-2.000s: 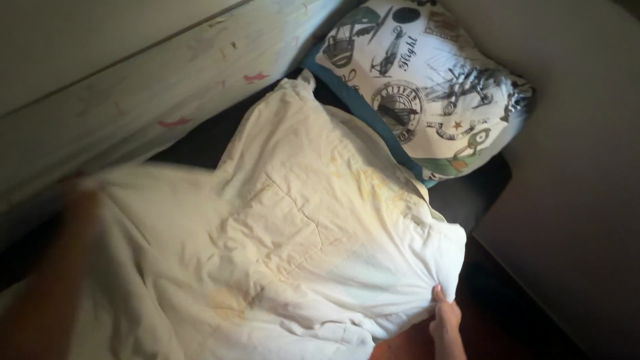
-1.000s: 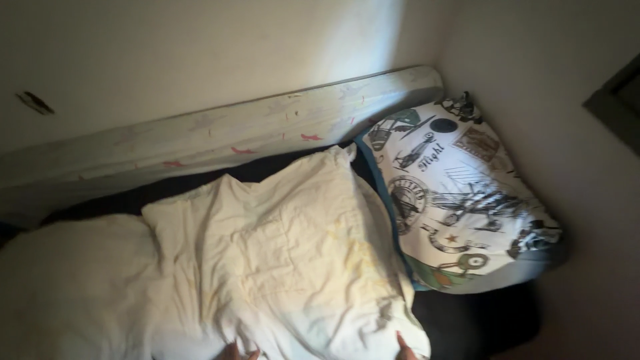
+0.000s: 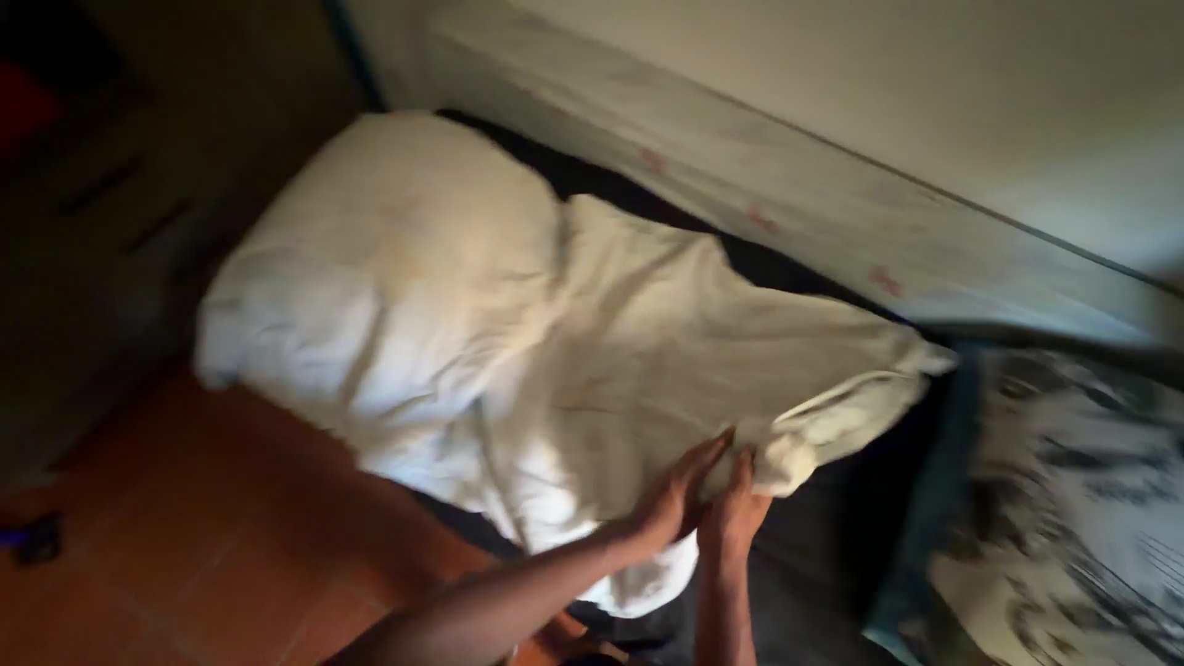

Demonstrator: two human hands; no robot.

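A cream-white cloth cover (image 3: 647, 370), wrinkled and faintly stained, lies over a dark mattress (image 3: 814, 546); its far left part bulges up over something hidden. My left hand (image 3: 680, 490) and my right hand (image 3: 737, 495) are close together at the near edge of the cover, toward its pillow end. Both hands pinch or press the cloth, with bunched fabric just right of the right fingers. Blur hides the exact finger contact. A pillow (image 3: 1064, 518) with a printed airplane pattern and a teal edge rests at the right.
A pale board with reddish marks (image 3: 758, 217) runs along the wall side of the bed. Reddish floor tiles (image 3: 213, 536) lie at the lower left, with a small dark object (image 3: 37, 538) on them. Dark furniture stands at the upper left.
My hands have come together at the cover's edge; before, they were apart. The cover's pillow-end edge now lies folded and bunched. The view has swung toward the other end of the bed.
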